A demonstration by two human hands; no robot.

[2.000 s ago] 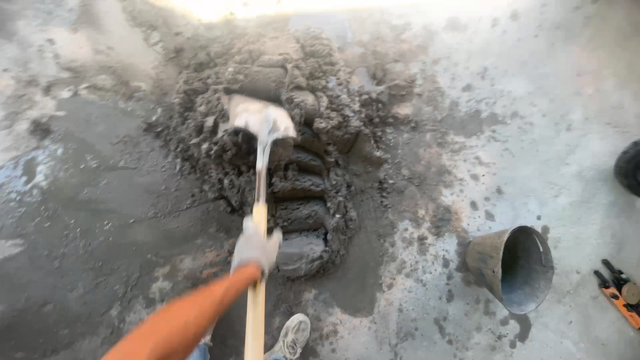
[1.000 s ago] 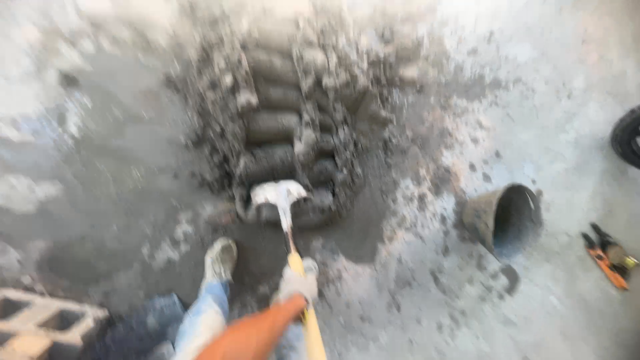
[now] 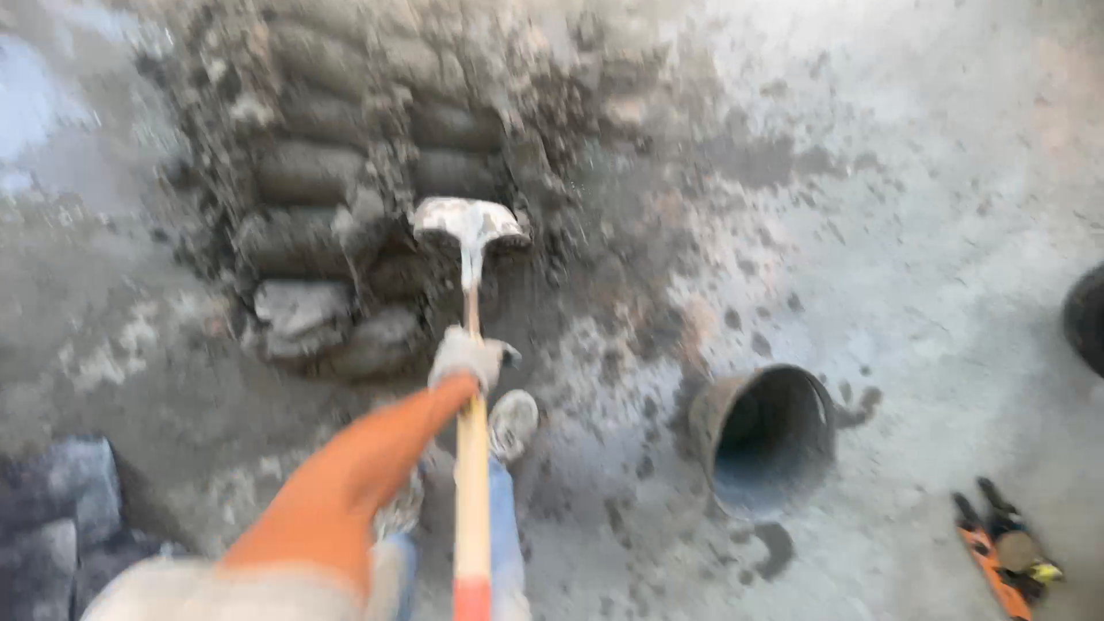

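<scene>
My left hand (image 3: 468, 358), in a pale glove below an orange sleeve, is closed around the long wooden handle of a shovel (image 3: 473, 483). The whitish, mortar-smeared blade (image 3: 470, 220) rests at the right side of a heap of wet grey mortar (image 3: 302, 172). Broad rounded grooves mark the heap's surface, and lumps lie along its lower edge. The handle runs down to a red section at the bottom edge of the view. My right hand is not in view.
A bucket (image 3: 763, 440) lies tipped on the concrete floor (image 3: 906, 345) at right. Beyond it are orange and black tools (image 3: 992, 552) and a black round object (image 3: 1087, 319). Dark blocks or bags (image 3: 60, 526) lie lower left. My shoes (image 3: 513, 427) stand below the heap.
The shovel blade has moved from the heap's lower end to its right side. More grooves show in the heap than two seconds ago. The view has shifted.
</scene>
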